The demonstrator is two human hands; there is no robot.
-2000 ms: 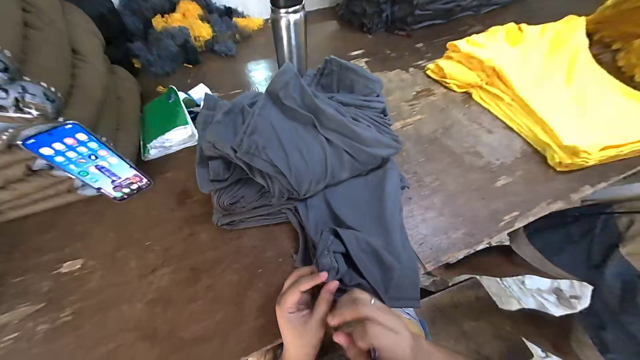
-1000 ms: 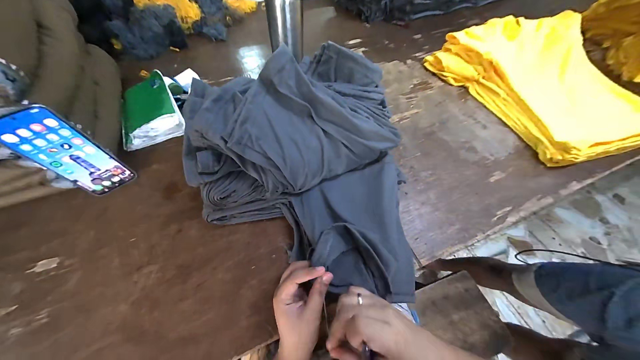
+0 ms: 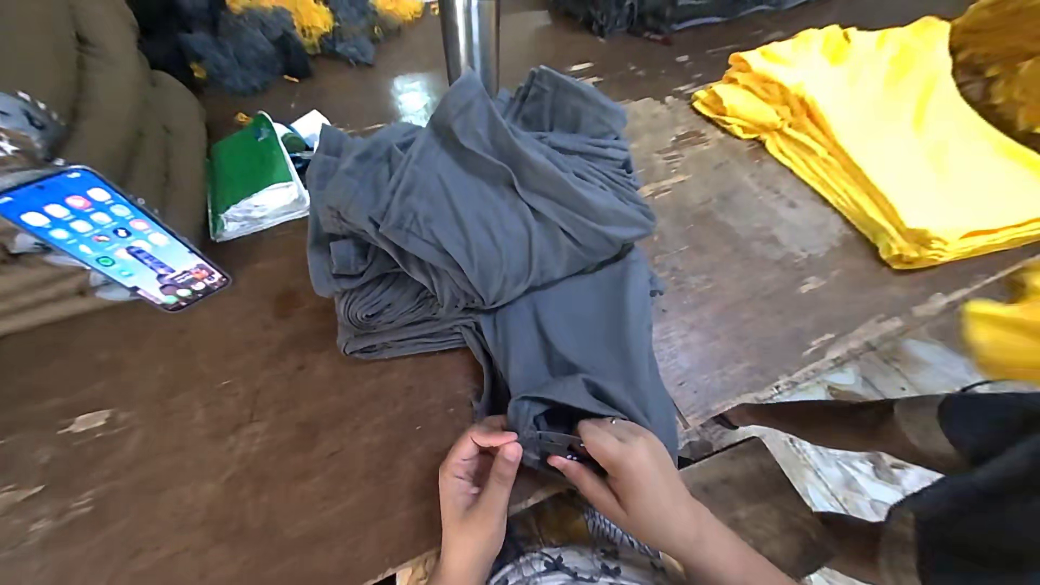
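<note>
A grey fabric garment (image 3: 577, 333) hangs from a folded stack of grey garments (image 3: 487, 195) toward the table's near edge. My left hand (image 3: 479, 479) pinches the lower left edge of the grey garment between thumb and index finger. Just right of it, my right hand (image 3: 626, 471), with a ring on one finger, is closed around a small dark metal tool (image 3: 561, 443), perhaps thread snips, whose tip lies at the same edge. The handle end is hidden in the palm.
A lit smartphone (image 3: 114, 240) stands tilted at left, near a green-covered booklet (image 3: 256, 175) and brown padded fabric (image 3: 106, 97). A metal bottle (image 3: 471, 41) stands behind the stack. Folded yellow garments (image 3: 886, 130) lie at right on the wooden table (image 3: 244, 422). Another person's legs (image 3: 861, 431) are at lower right.
The small dark tool now shows at the garment's edge, by my right hand. Yellow cloth has come into view at the right edge, above the other person's legs.
</note>
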